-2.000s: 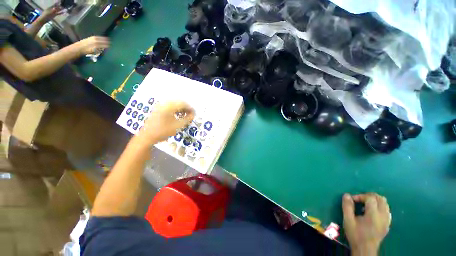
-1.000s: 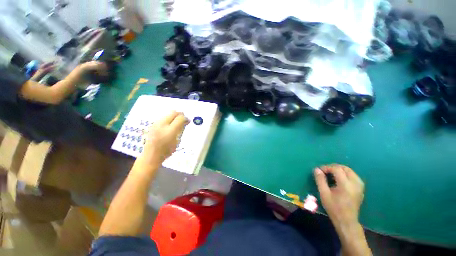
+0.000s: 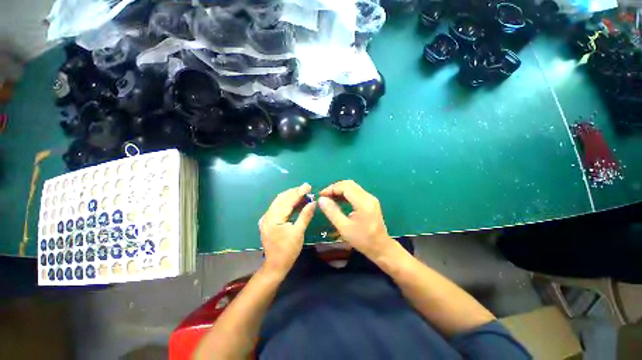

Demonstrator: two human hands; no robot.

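Note:
My left hand (image 3: 285, 230) holds a small dark blue round module (image 3: 309, 199) between thumb and fingertips, above the bench's near edge. My right hand (image 3: 357, 219) is right beside it, thumb and forefinger close together at the module's right side. Whether it grips a lead or part is too small to tell. The thick white tray (image 3: 112, 171) lies to the left, with rows of round holes, many filled with dark discs in the lower rows.
Black housings (image 3: 348, 111) and plastic film (image 3: 338, 67) are heaped at the back left. More black housings (image 3: 441, 48) lie at the back right. Red wires (image 3: 595, 151) lie far right. A red stool (image 3: 184, 340) stands below the bench. A white ring (image 3: 132, 149) touches the housings.
The view has swung right. My left hand has left the tray and now holds a module in front of my body. My right hand has come in from the right to meet it.

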